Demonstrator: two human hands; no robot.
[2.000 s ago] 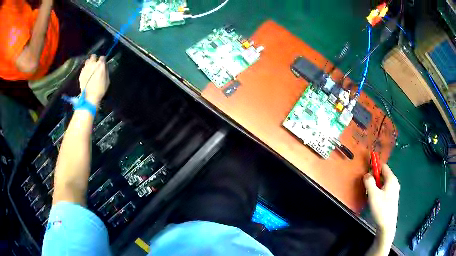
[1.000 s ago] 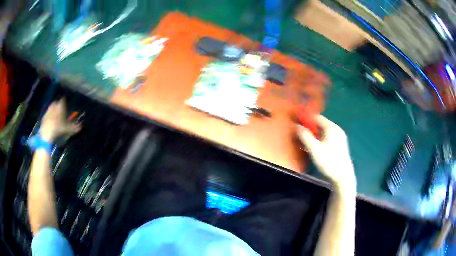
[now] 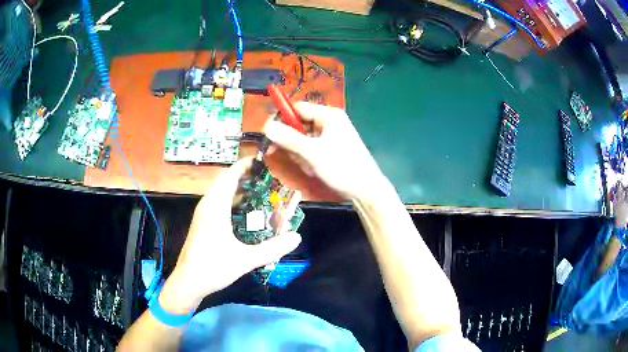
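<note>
My left hand (image 3: 222, 227) holds a green circuit board (image 3: 256, 218) with a white square and an orange connector, just off the bench's front edge. My right hand (image 3: 320, 144) holds a red pen (image 3: 286, 108) above it; a small dark piece (image 3: 259, 155) lies between my right fingertips and the board's upper edge, and which hand holds it I cannot tell. Another circuit board (image 3: 203, 128) lies on the orange-brown mat (image 3: 138, 168), its far edge at a black connector block (image 3: 165, 80) with a blue cable (image 3: 237, 34).
More boards (image 3: 86, 130) lie at the left. A coiled blue cord (image 3: 96, 48) hangs there. Remote controls (image 3: 506, 148) lie at the right, a coiled black cable (image 3: 432, 38) at the back. Board racks (image 3: 48, 282) stand below the bench edge. A person's blue sleeve (image 3: 592, 282) shows at far right.
The view has turned right. My left hand has come from the racks to the bench's front edge and now holds a board. My right hand has moved over it with the red pen.
</note>
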